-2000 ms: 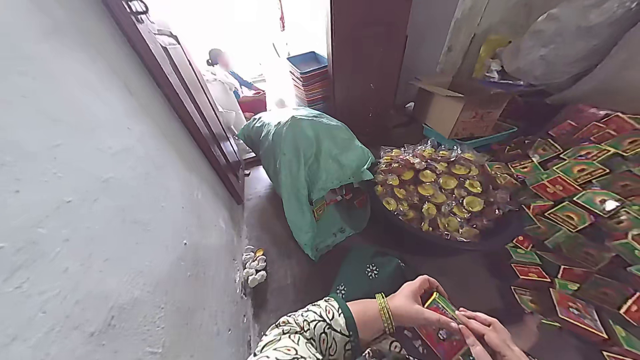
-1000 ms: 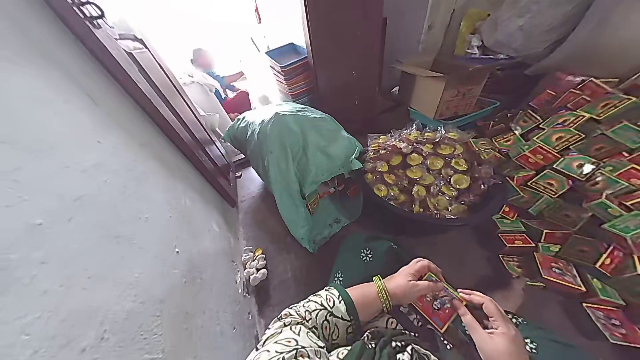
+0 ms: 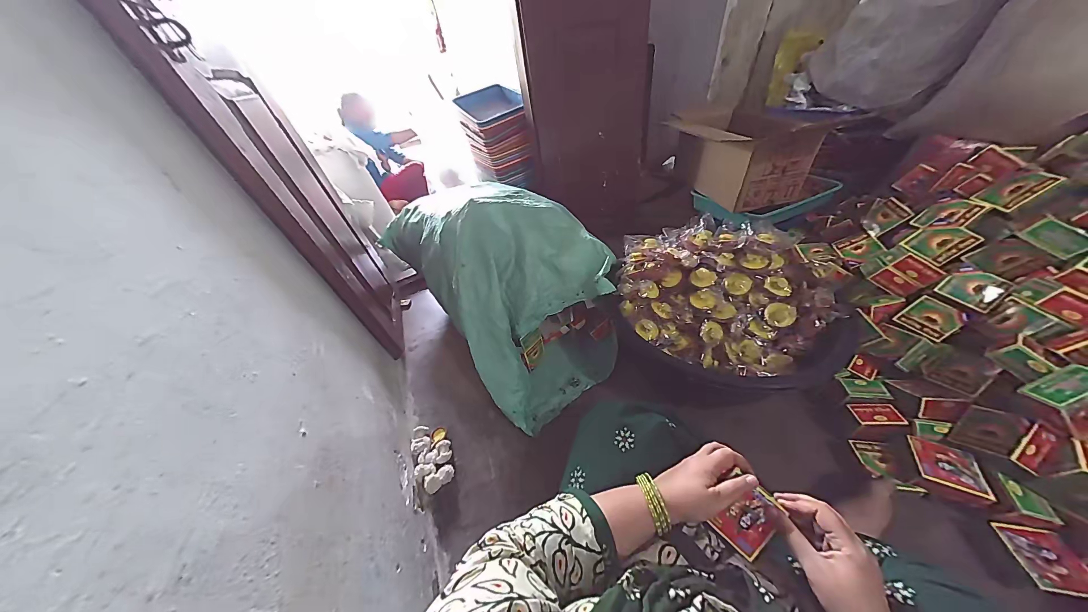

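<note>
My left hand (image 3: 705, 484), with yellow-green bangles at its wrist, grips the upper left edge of a small red printed box (image 3: 745, 520) above my lap. At its right edge, the thumb and fingers of my right hand (image 3: 824, 540) pinch the same box near a corner. Beyond my hands, a dark round tub (image 3: 739, 379) holds a heap of clear-wrapped items with yellow round tops (image 3: 703, 299). Many red and green printed boxes (image 3: 950, 467) lie in a spread pile to the right.
A green sack (image 3: 510, 272) with printed boxes in its mouth lies near the doorway. Small whitish lumps (image 3: 433, 463) sit by the wall (image 3: 187, 382). Behind are a cardboard box (image 3: 739, 166) on a teal tray (image 3: 816, 201) and stacked trays (image 3: 493, 123). A person (image 3: 378, 149) sits outside.
The small box stays between my hands while its angle and my fingers' hold on it shift. Outside the doorway, the seated person's arm and posture have changed.
</note>
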